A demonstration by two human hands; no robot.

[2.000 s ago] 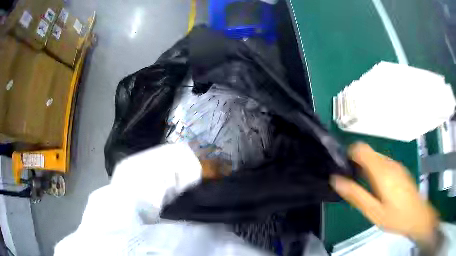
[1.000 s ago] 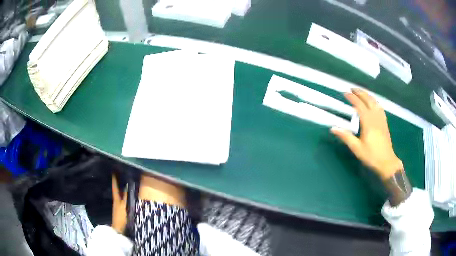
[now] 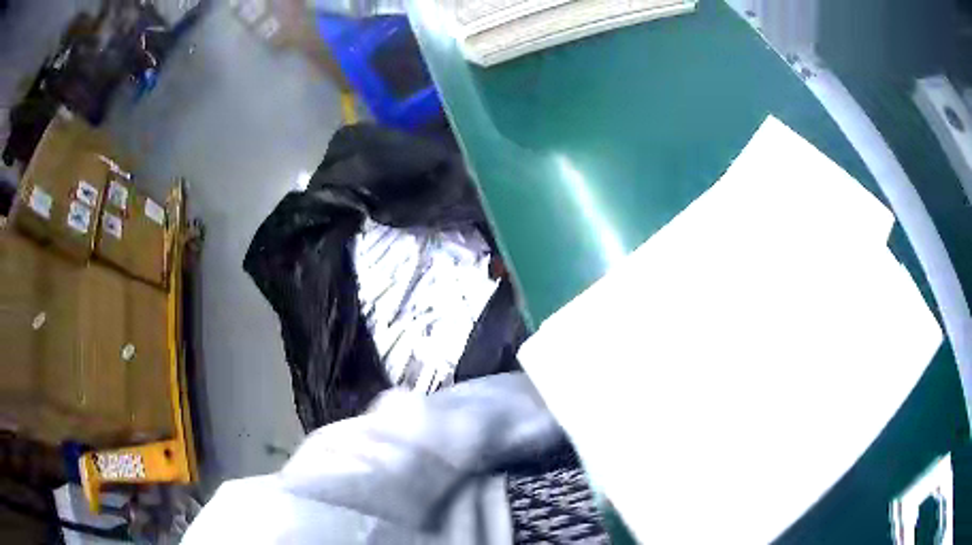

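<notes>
A black plastic bag (image 3: pixel 314 287) stands open beside the bench, full of white waste strips (image 3: pixel 410 303). A white sleeve (image 3: pixel 426 447) reaches from the bottom of the view toward the bench edge beside the bag. My left hand is not clearly seen; a small reddish-brown patch shows at the bag's right side, too small to tell. My right hand is out of view. White die-cut blanks (image 3: pixel 735 341) lie flat on the green bench. Part of a slotted white insert card (image 3: pixel 925 500) shows at the lower right edge.
The green bench (image 3: pixel 522 192) has a stack of cream-white card pieces (image 3: pixel 576 27) at the top. A pale rail (image 3: pixel 895 181) runs along its far side. A blue stool (image 3: pixel 389 69) is behind the bag. Cartons (image 3: pixel 80 319) stand on an orange pallet truck (image 3: pixel 139 464) at left.
The view has swung left and down to the bag and cartons. My right hand, last seen at the slotted insert, has left the picture. My left hand is no longer clearly visible.
</notes>
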